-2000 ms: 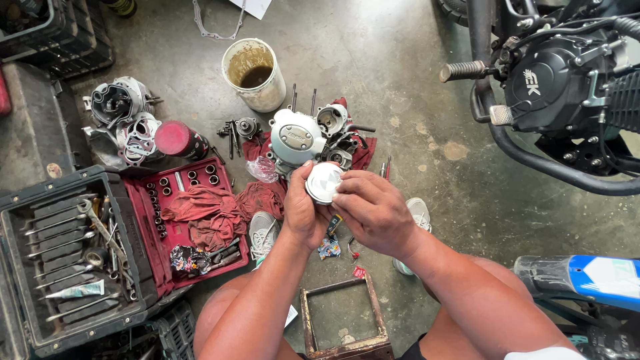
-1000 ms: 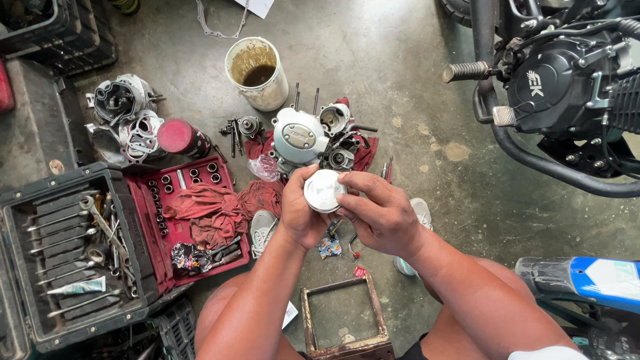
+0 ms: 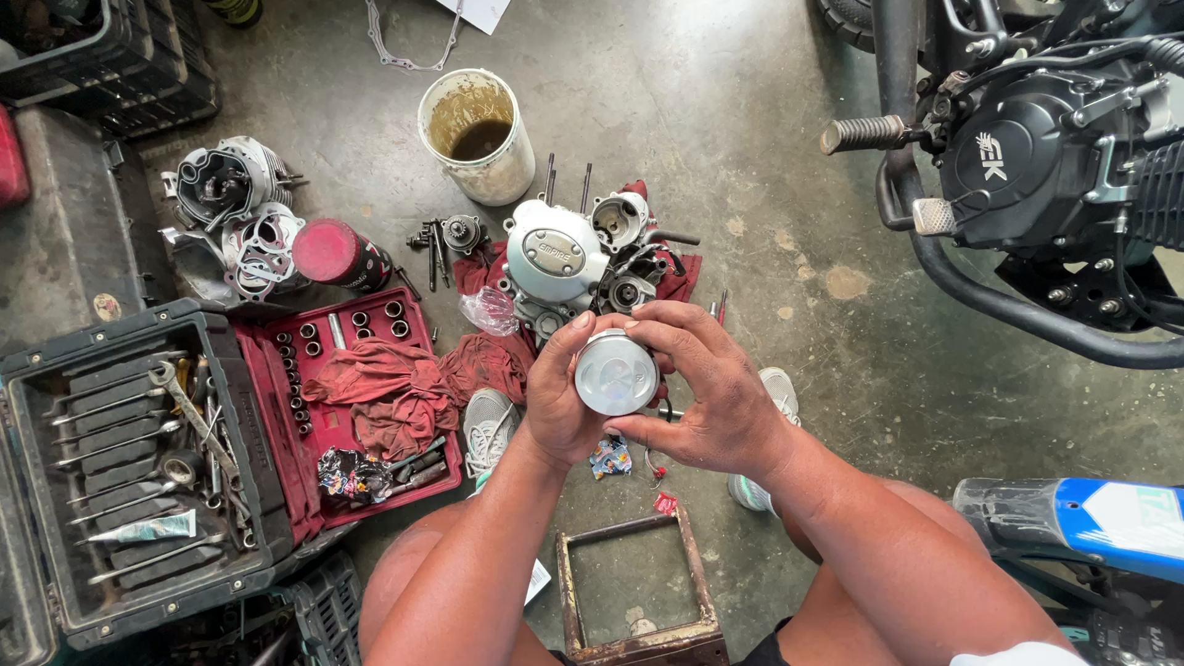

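Both hands hold an engine piston (image 3: 617, 374) with its flat crown facing up, in front of a motorcycle engine case (image 3: 555, 259). My left hand (image 3: 564, 393) cups its left side, thumb along the upper left edge. Around the right side curve the fingers of my right hand (image 3: 708, 398), with the index finger near the top rim and the thumb near the lower edge. The engine case lies on red rags (image 3: 683, 277) just beyond the hands, a silver cover uppermost and studs sticking out at the back. Whatever lies directly beneath the piston is hidden.
On the left are a black toolbox (image 3: 157, 592) of wrenches and a red socket case (image 3: 439, 319) holding rags. Behind stand a dirty white bucket (image 3: 504, 176) and engine castings (image 3: 236, 185). A motorcycle (image 3: 1008, 176) is at right; a rusty metal frame (image 3: 573, 592) stands between the legs.
The right-hand fingers, earlier bunched over the right part of the piston's crown, have spread to its rim, so more of the crown shows. The left hand still holds the piston.
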